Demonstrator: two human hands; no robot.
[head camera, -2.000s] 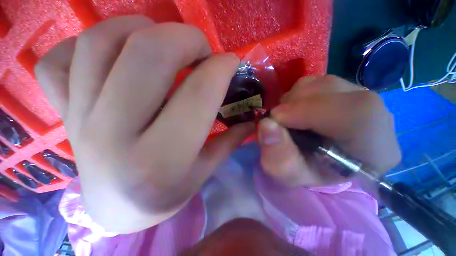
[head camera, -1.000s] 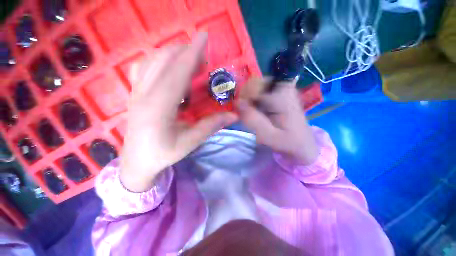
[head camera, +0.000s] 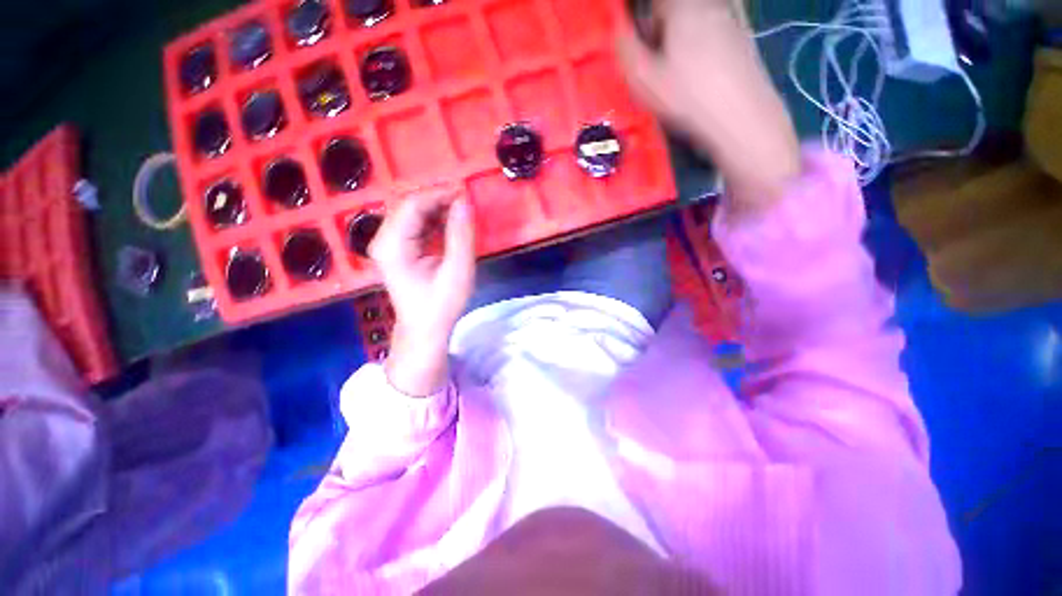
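Observation:
The red foam tray (head camera: 419, 169) lies across the bench with dark round watch heads in its left pockets. A watch head with a pale tape piece (head camera: 599, 149) lies at the tray's right side. Another dark watch head (head camera: 519, 151) lies left of it. My left hand (head camera: 426, 250) is over the tray's front edge, fingers apart, with nothing visible in it. My right hand (head camera: 705, 87) is beyond the tray's right edge at the top, blurred; its fingertips are partly cut off or hidden, so I cannot tell if it holds anything.
A coiled white cord (head camera: 856, 128) and a white box (head camera: 920, 41) are at the upper right. A tape roll (head camera: 157, 190) lies left of the tray. Another red tray (head camera: 58, 250) stands at the far left, by a person's purple sleeve (head camera: 41, 431). Smaller red trays show below the bench edge.
The view has pulled back and shows the whole tray width. My right hand has moved up and right, away from the taped watch head. My left hand has moved to the tray's front edge.

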